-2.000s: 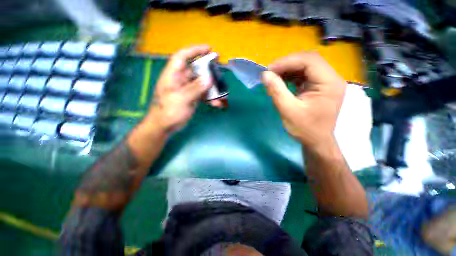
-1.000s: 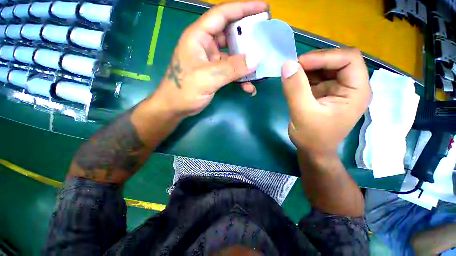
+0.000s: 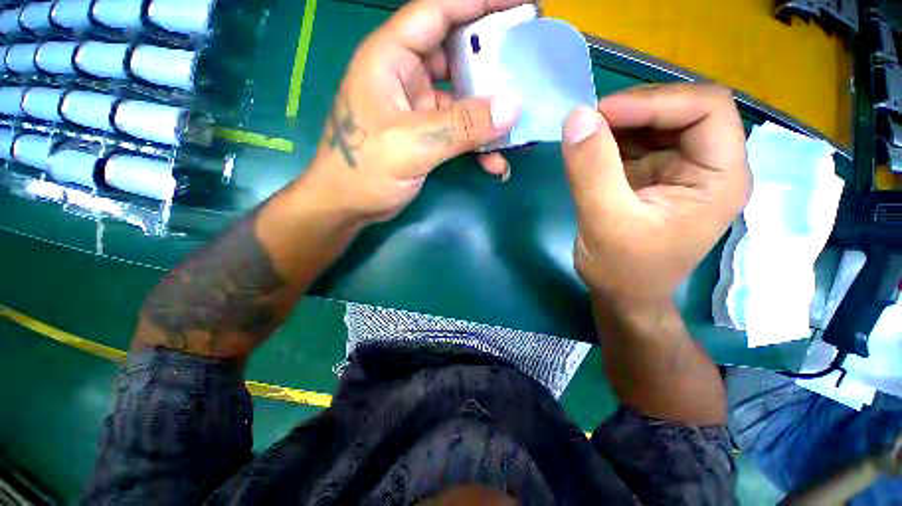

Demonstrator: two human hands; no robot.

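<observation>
A white housing shell [image 3: 479, 67] with a small dark oval slot is at the top centre, held above the green mat. My left hand [image 3: 410, 119] grips it, thumb on its face and fingers around its far side. A pale, thin film piece [image 3: 550, 74] with rounded corners lies over the shell's right part, and its edge stands out past the shell. My right hand [image 3: 653, 178] pinches the film's right edge between thumb and forefinger. The left thumb tip touches the film's left side. How far the film touches the shell cannot be told.
A clear tray [image 3: 158, 203] of white shells is at the left. White wavy-edged sheets [image 3: 786, 237] lie at the right, beside a black tool [image 3: 858, 301] with a cord. A yellow board [image 3: 712, 44] with dark housings [image 3: 826, 14] is at the top right. A person's blue-clad part [image 3: 791, 435] shows lower right.
Two seconds ago the shell and film were apart. Now the film lies against the shell's face. Since one second ago both hands have barely moved, and the view has shifted slightly.
</observation>
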